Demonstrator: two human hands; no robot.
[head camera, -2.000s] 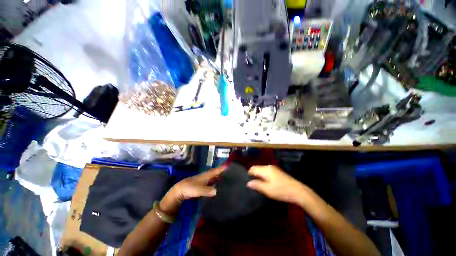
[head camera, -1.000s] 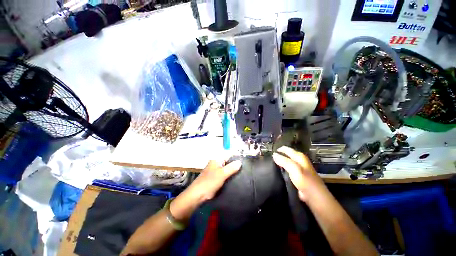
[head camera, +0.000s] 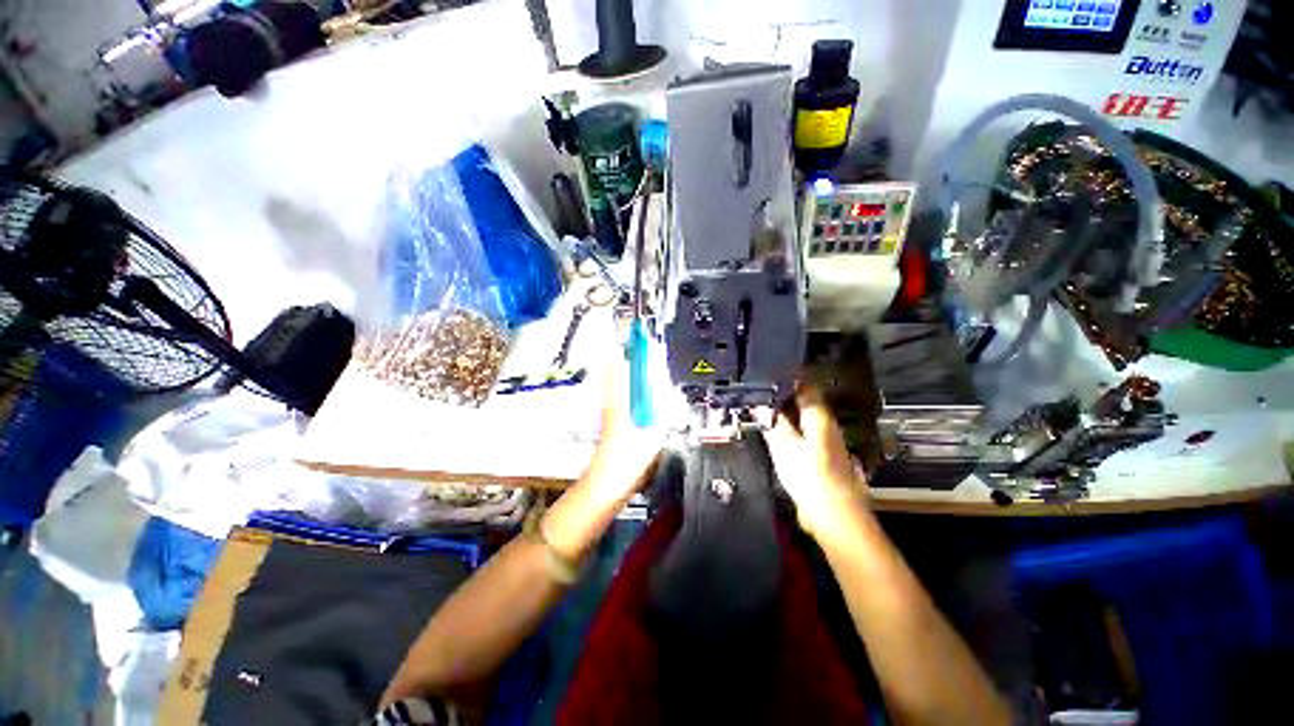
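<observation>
A dark garment piece (head camera: 721, 546) runs from under the low front of the grey button sewing machine head (head camera: 735, 213) down over the table edge to the lap. A small shiny spot, perhaps a button, shows on it. My left hand (head camera: 634, 433) is at the cloth's left edge beside the button clamp (head camera: 731, 414), washed out by bright light. My right hand (head camera: 812, 451) is at the cloth's right edge, close to the clamp. Both hands hold the cloth at the machine. The fingertips and the needle area are partly hidden.
A bag of copper buttons (head camera: 440, 355), snips (head camera: 542, 382) and a turquoise tool (head camera: 640, 372) lie left of the head. The control panel (head camera: 856, 227), feeder arm (head camera: 1086, 440) and green-rimmed bowl (head camera: 1220, 341) are right. A black fan (head camera: 107, 284) and dark stack (head camera: 334, 624) are at left.
The cloth has gone from the lap up to the machine and now lies narrower under the head. Both hands have moved up and in beside the clamp. The view has tilted up since the first frame.
</observation>
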